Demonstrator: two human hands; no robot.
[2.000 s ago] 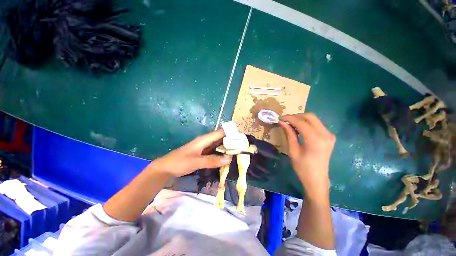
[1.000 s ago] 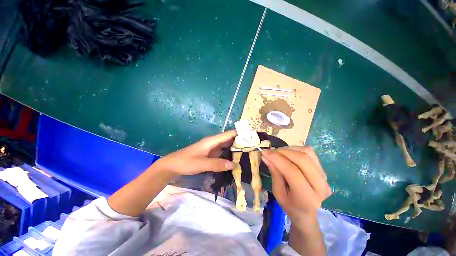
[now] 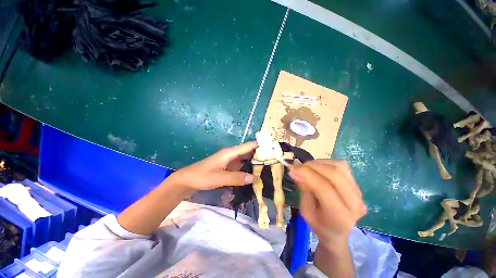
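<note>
My left hand (image 3: 220, 169) holds a tan leg body (image 3: 260, 187) upright at the bench edge, its white waist block (image 3: 266, 145) up and its feet down. A black skirt piece (image 3: 293, 155) lies behind and around its waist and thighs. My right hand (image 3: 326, 195) is blurred and pinches a thin pale applicator stick (image 3: 285, 162), its tip at the waist's right side. A cardboard glue board (image 3: 326, 111) lies just beyond, with a brown glue stain and a small white oval dish (image 3: 302, 127) on it.
Black skirt pieces (image 3: 117, 35) are piled at the upper left. Tan leg bodies (image 3: 481, 163) lie at the right, beside one with black cloth (image 3: 432, 127). Two pale sticks (image 3: 302, 99) lie on the cardboard. Blue bins (image 3: 92, 168) stand below the bench's left edge.
My right hand has moved from the glue dish to the figure's waist with the stick. The whole view has shifted slightly. My left hand keeps its hold on the leg body.
</note>
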